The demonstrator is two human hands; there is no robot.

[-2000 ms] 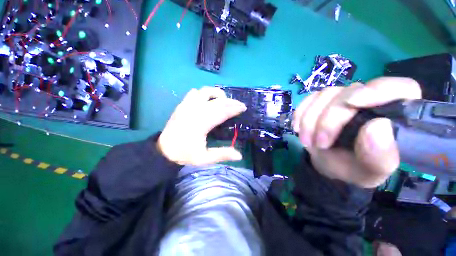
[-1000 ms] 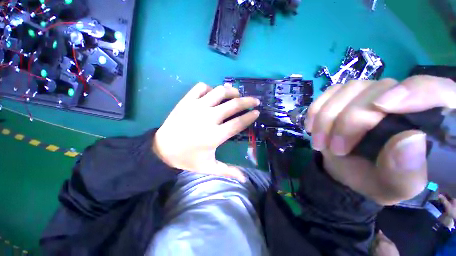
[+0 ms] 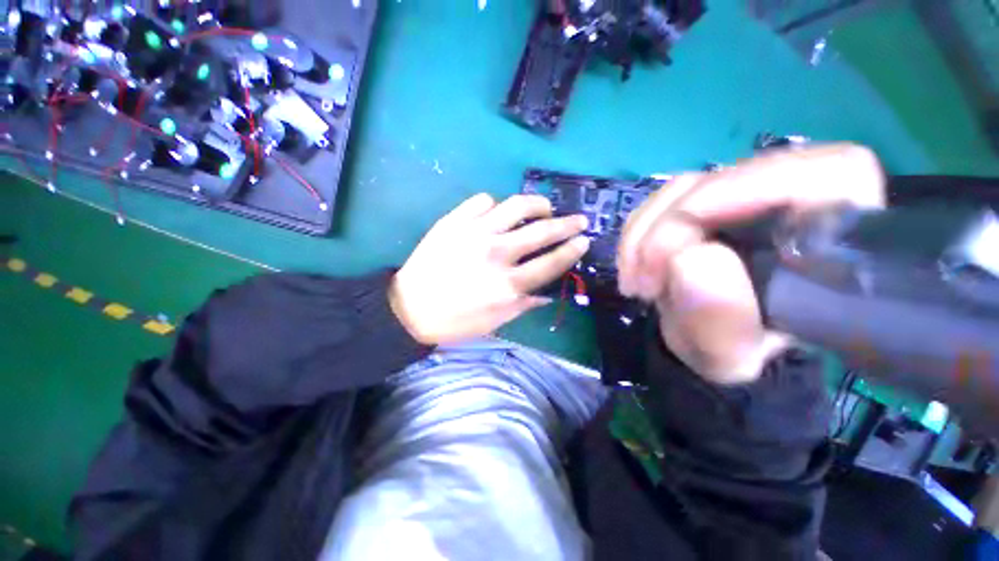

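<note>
The black gun-shaped housing lies open on the green bench in front of me, its grip towards me. My left hand lies over its left end, fingertips on it, fingers slightly apart. A red wire with a white connector hangs below the fingers. My right hand, blurred, is shut on the thick grey-and-black electric screwdriver, held sideways over the right part of the housing. The driver's tip is hidden behind my right hand.
A black tray at the upper left holds wired modules with green dots. A second black housing lies farther back. Loose mechanism parts show partly behind my right hand. A dark box stands at right. Part of a person's hand shows at lower right.
My right hand and the screwdriver have moved left over the housing and now cover its right part. My left hand stays on the housing's left end. The view has shifted slightly.
</note>
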